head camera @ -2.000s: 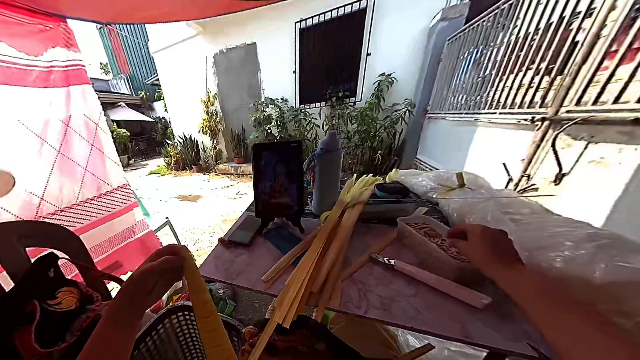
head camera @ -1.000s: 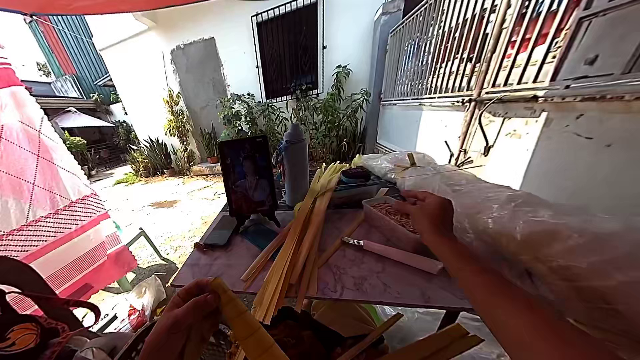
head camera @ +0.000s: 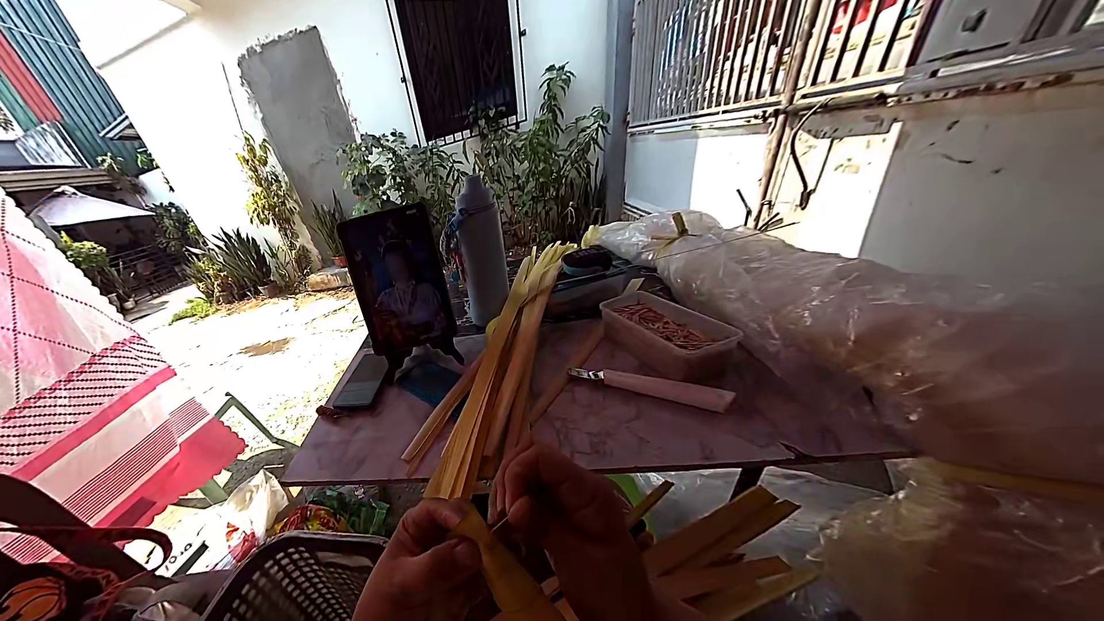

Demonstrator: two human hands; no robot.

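Observation:
At the bottom centre, my left hand [head camera: 431,556] grips a folded yellow-green leaf strip [head camera: 500,565] between thumb and fingers. Close against it on the right is my right hand [head camera: 561,509], its fingertips pinched on something thin and small that I cannot make out clearly. Beyond both hands, a bundle of long pale leaf strips [head camera: 496,371] lies over the table. A plastic tub [head camera: 673,332] of thin brown sticks stands to the right of the bundle. In front of the tub lies a knife with a pale handle [head camera: 664,390].
On the marble-patterned table [head camera: 776,423] are a propped tablet [head camera: 401,280], a phone [head camera: 360,381] and a bottle [head camera: 481,250]. Large plastic-wrapped bundles [head camera: 776,285] fill the right side. A plastic basket [head camera: 293,578] stands low left, and more cut strips [head camera: 724,539] are low right.
My right hand has left the tub of sticks and come down beside my left hand at the leaf strip. The view has shifted right.

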